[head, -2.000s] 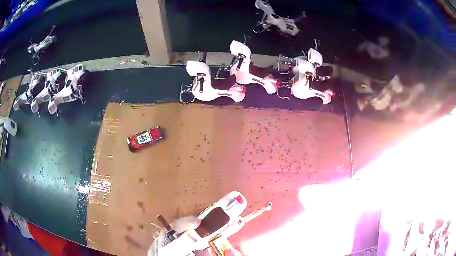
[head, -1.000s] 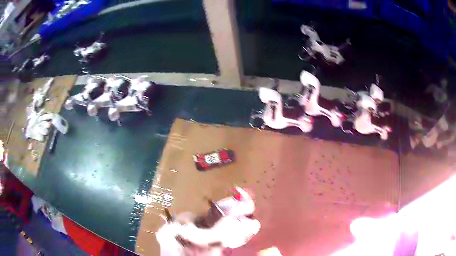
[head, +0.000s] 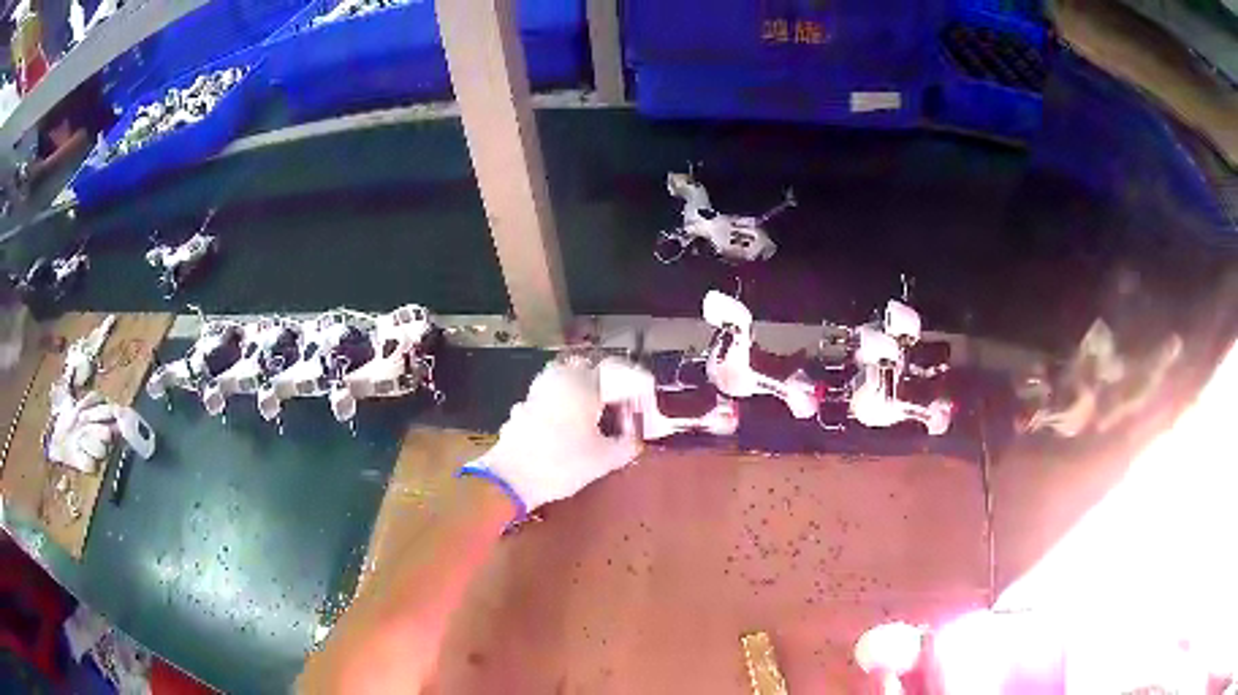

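Note:
My left hand (head: 564, 441), in a white knit glove with a blue cuff edge, reaches up from the lower left. Its fingers close around the left end of a white toy scooter (head: 686, 417) at the cardboard's back edge, hiding that end. Two more white scooters stand to its right, one nearer (head: 740, 356) and one farther right (head: 889, 380). The brown cardboard (head: 855, 523) lies under my forearm. A narrow yellowish piece (head: 763, 665) lies at the bottom edge. My right hand is not visible.
Several scooters form a row (head: 306, 367) at the left, beside a metal post (head: 509, 177). Another scooter (head: 726, 231) lies on the dark green conveyor (head: 340, 177). Blue bins (head: 774, 61) stand behind. Strong glare covers the lower right, beside a white rounded piece (head: 889, 648).
The gloved hand has come into view and closed on a scooter at the back. The scooter at the bottom front is gone. The left row has one more scooter. The red-and-black item no longer shows.

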